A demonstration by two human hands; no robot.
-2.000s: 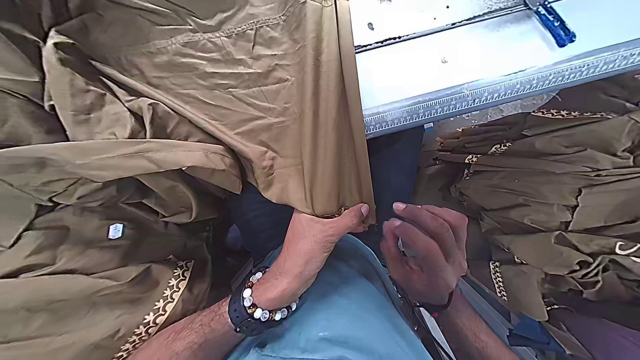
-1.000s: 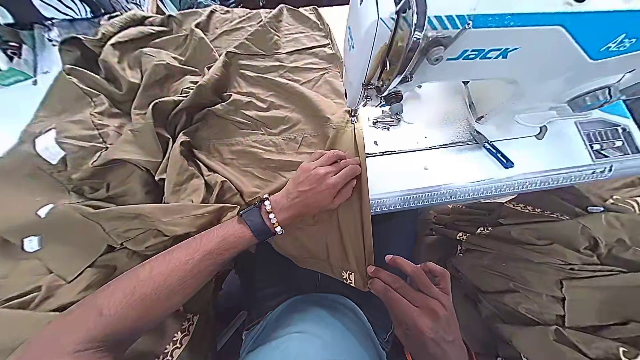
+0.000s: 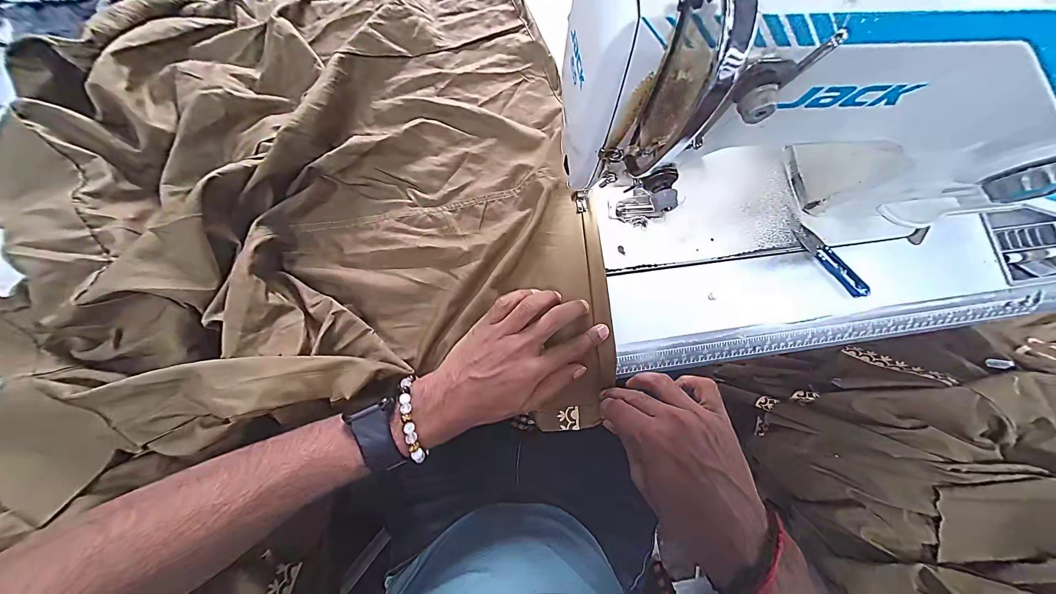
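Note:
Brown fabric (image 3: 429, 173) lies over the left of the sewing table, its folded edge running under the presser foot (image 3: 582, 202) of a white Jack sewing machine (image 3: 907, 74). My left hand (image 3: 516, 355), wearing a beaded bracelet and a dark wristband, rests flat on the fabric beside the folded edge, fingers spread a little. My right hand (image 3: 676, 437) is at the table's front edge, its fingertips pinching the lower end of the same folded edge. Close by, a patterned trim (image 3: 568, 418) shows at the fabric's bottom.
Blue-handled thread snips (image 3: 833, 262) lie on the machine bed. A ruler strip (image 3: 808, 337) runs along the table's front edge. More brown fabric with patterned trim (image 3: 899, 462) is heaped at the right, below the table. Bunched cloth fills the left side.
The view has swung up to the machine since the oldest frame. My left hand has moved from the fabric's lower end onto its upper face. The right hand now pinches the edge.

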